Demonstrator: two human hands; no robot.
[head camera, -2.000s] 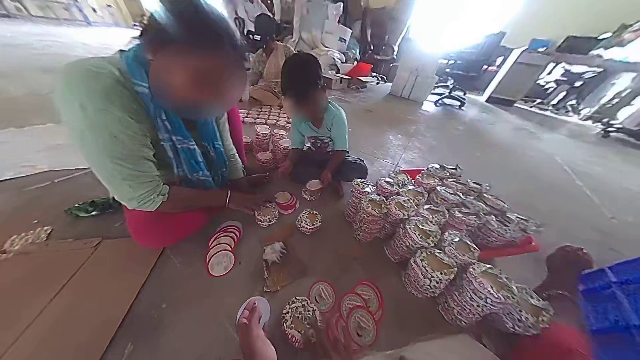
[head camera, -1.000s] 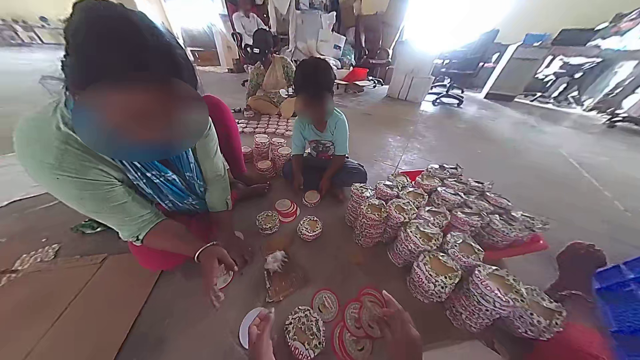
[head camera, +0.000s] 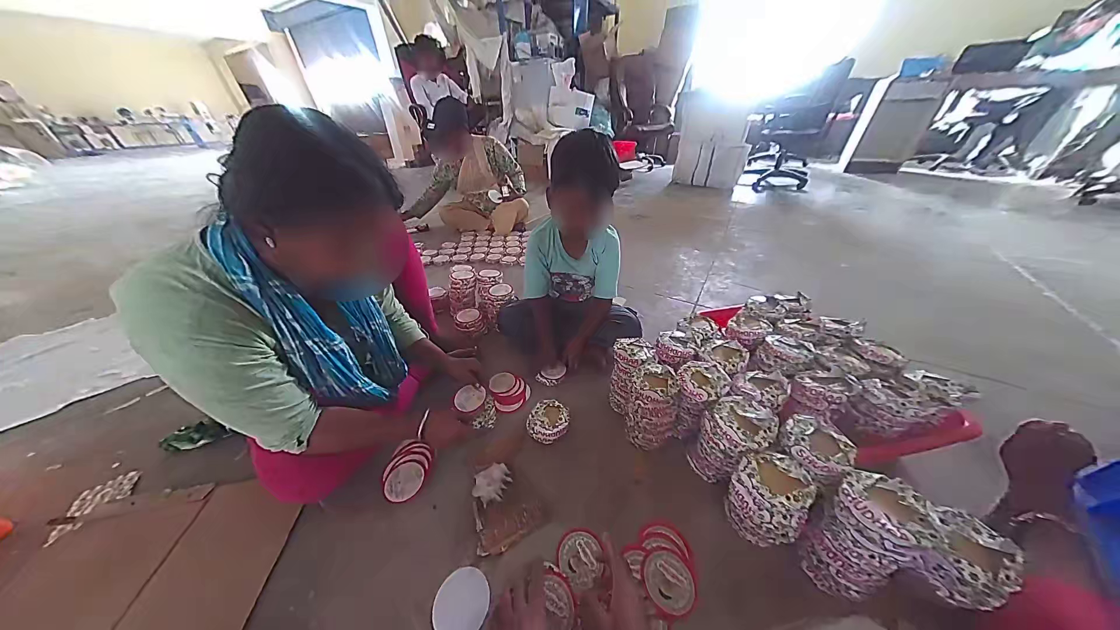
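Observation:
My left hand (head camera: 522, 599) is low in the view, between a white disc (head camera: 461, 598) and the red-rimmed round labels. My right hand (head camera: 616, 588) is beside it, over the red-rimmed discs (head camera: 669, 581). Both hands are blurred, and what lies under their fingers is partly hidden. Another red-rimmed disc (head camera: 579, 558) shows between them. Ahead lies a brown block (head camera: 509, 523) with a crumpled white piece (head camera: 492, 482) on it. Farther on stands a round pack in printed wrap (head camera: 548, 421).
Stacks of wrapped round packs (head camera: 770, 499) stand at the right, some on a red tray (head camera: 919, 440). A blue crate (head camera: 1098, 516) is at the right edge. Cardboard (head camera: 175, 560) lies at the left. Co-workers sit ahead, a near one holding a disc (head camera: 470, 400).
The round wrapped pack that stood by my hands one second ago no longer shows there. The co-worker at the left has drawn their hands back to the discs before them.

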